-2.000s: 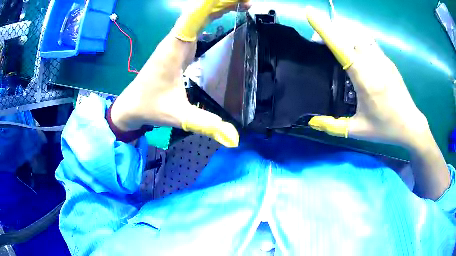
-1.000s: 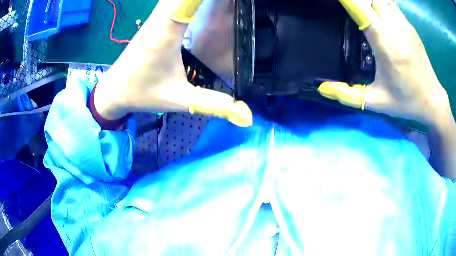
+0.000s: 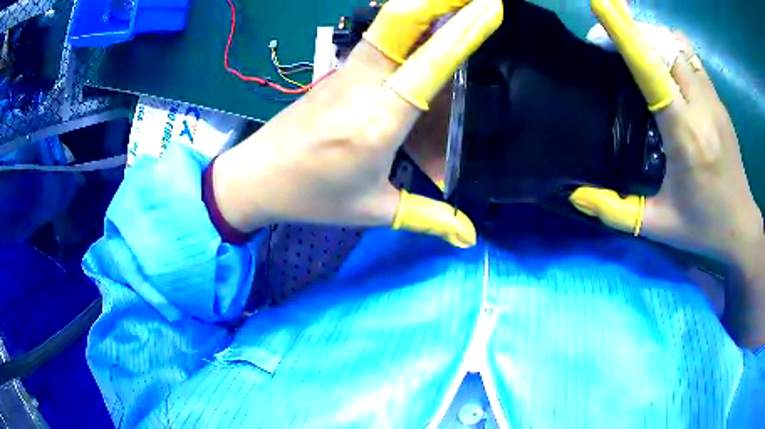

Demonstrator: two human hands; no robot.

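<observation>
A black optical engine housing (image 3: 545, 109) is held between both hands at the bench's front edge. My left hand (image 3: 335, 142), with yellow finger cots, grips its left end, thumb below and fingers over the top. A clear panel (image 3: 455, 134) shows edge-on at the housing's left side, beside the left thumb and fingers. My right hand (image 3: 696, 142), also with yellow finger cots, grips the lens end on the right. A small white piece (image 3: 600, 35) shows by the right fingers; what it is cannot be told. The left hand hides much of the housing's left part.
A blue parts bin (image 3: 105, 21) stands at the upper left on the green mat (image 3: 193, 71). Red wire (image 3: 239, 74) and thin leads with a small white connector (image 3: 273, 44) lie left of the housing. A white printed pack (image 3: 163, 130) is at the left bench edge.
The housing and both hands have shifted right. The left fingers have come down over the housing's left top edge and now cover more of it. The pale wedge is mostly hidden now.
</observation>
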